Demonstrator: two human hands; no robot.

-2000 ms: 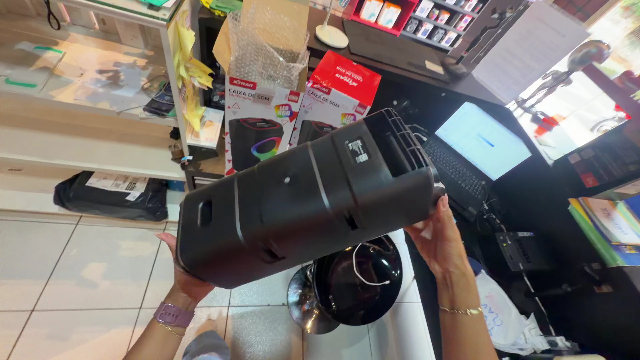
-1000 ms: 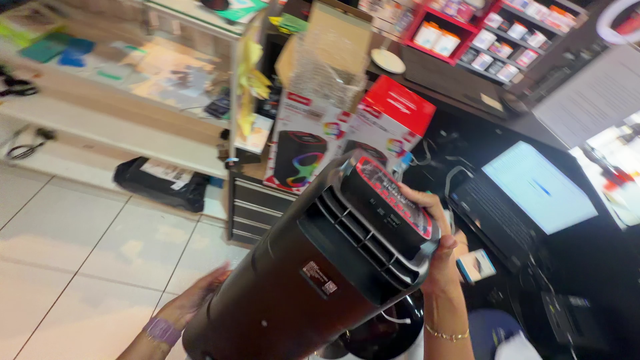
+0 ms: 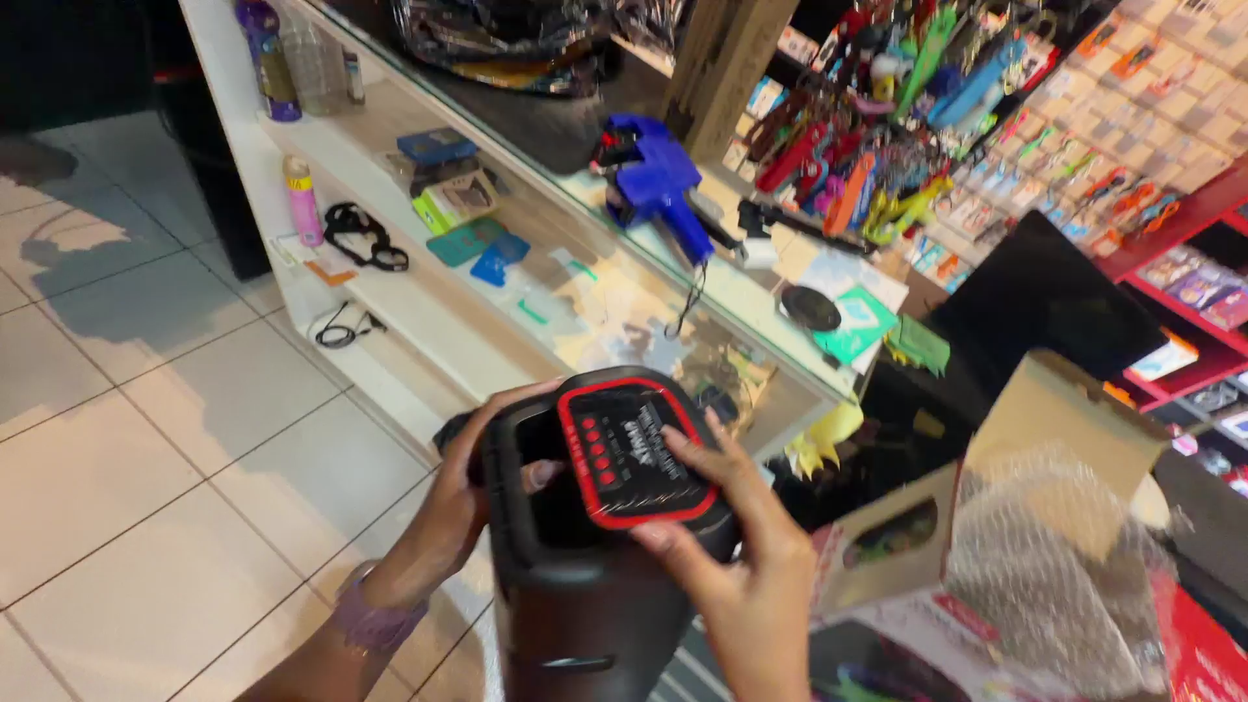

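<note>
A black portable speaker [image 3: 595,604] stands roughly upright at the lower middle, its top end facing me. Its control panel [image 3: 639,448] has a red rim and a row of red buttons. My left hand [image 3: 468,487] grips the carrying handle on the left side of the top, thumb in the handle opening, with a purple watch on the wrist. My right hand [image 3: 751,546] holds the right side of the top, its fingers and thumb touching the panel's edge. The lower part of the speaker is out of frame.
An open cardboard box [image 3: 1053,419] with bubble wrap [image 3: 1033,526] stands at lower right, beside a red box [image 3: 1199,634]. A glass counter [image 3: 585,283] with shelves runs diagonally behind the speaker. On it lie a blue pistol-shaped device [image 3: 653,180] and a black disc [image 3: 810,308]. Floor tiles [image 3: 127,468] show at left.
The speaker has gone from lying aslant between both hands to roughly upright, its control panel now facing me. My left hand has moved from its side to the handle. The view has swung left.
</note>
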